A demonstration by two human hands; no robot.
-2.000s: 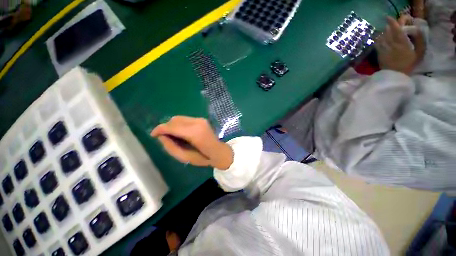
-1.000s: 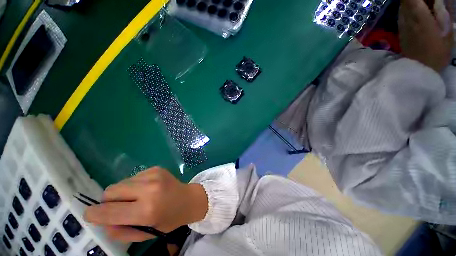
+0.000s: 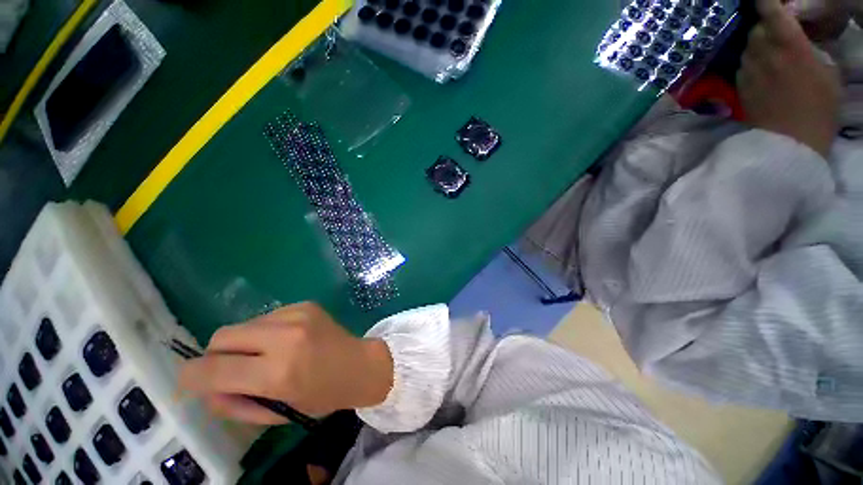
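My right hand (image 3: 284, 365) is at the lower centre, slightly blurred, beside the right edge of the white foam tray. It holds a thin black pointed tool (image 3: 274, 407), seen in part, with a dark tip showing at the tray's edge. The foam tray (image 3: 123, 275) fills the lower left. Black housings (image 3: 137, 409) sit in many of its square pockets, and its upper pockets are without housings. A dotted strip of small parts (image 3: 326, 194) lies on the green bench above my hand. My left hand is not in view.
Two black housings (image 3: 448, 176) lie side by side on the bench. Behind are a clear film (image 3: 364, 99), a tray of round parts (image 3: 445, 47) and a yellow line (image 3: 227, 109). A black pad (image 3: 95, 85) is upper left. Another person's hand (image 3: 790, 80) is near a shiny parts sheet (image 3: 667, 38).
Since the oldest frame, my right hand has moved left and down to the foam tray's edge, and the black tool now shows in it. The camera view has also shifted.
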